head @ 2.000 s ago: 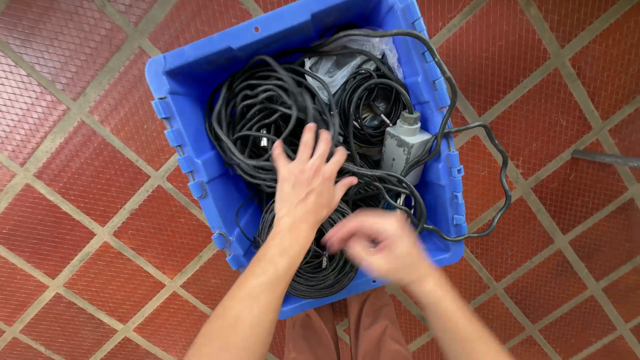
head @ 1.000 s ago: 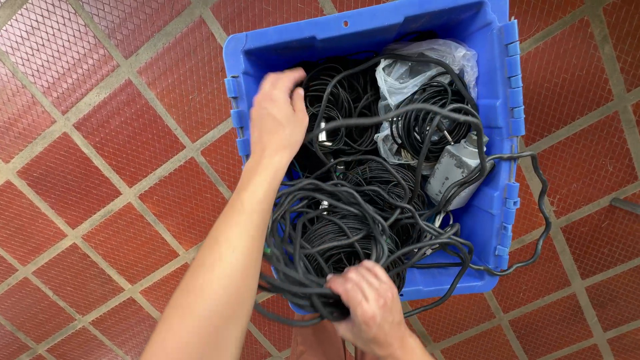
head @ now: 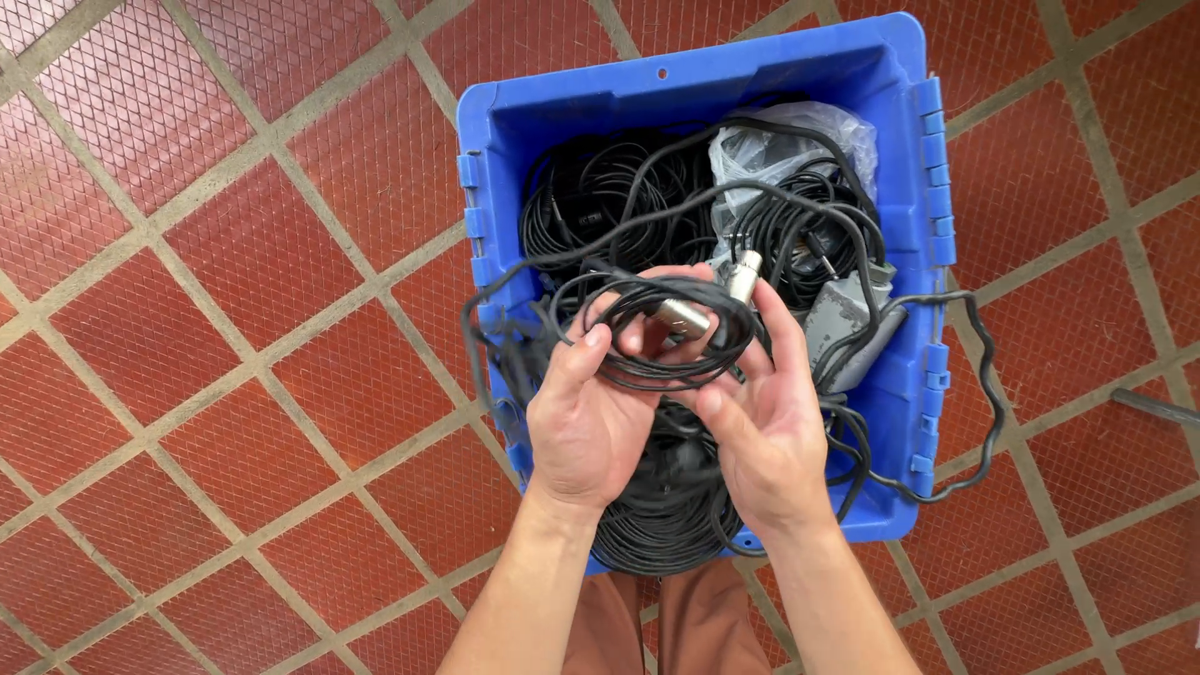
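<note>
A small coil of thin black cable (head: 647,377) is held between both hands above a blue plastic crate (head: 581,92). My left hand (head: 595,412) grips the coil's left side, thumb on top. My right hand (head: 773,422) holds its right side. Two silvery XLR-type connectors show at the coil, one (head: 684,318) lying across its middle and one (head: 744,276) pointing up by my right fingers. Beneath, a larger coil of black cable (head: 661,525) lies at the crate's near end, partly hidden by my hands and wrists.
More coiled black cables (head: 600,206) fill the crate's far left. A clear plastic bag (head: 797,141) and a worn grey metal box (head: 839,323) sit at the right. A thick black cable (head: 996,412) loops over the right rim onto the red tiled floor (head: 394,347). A dark bar (head: 1158,407) shows at far right.
My left hand has left the crate's far left, and both hands have come together around a small coil with connectors. The large loose bundle my right hand gripped is let go.
</note>
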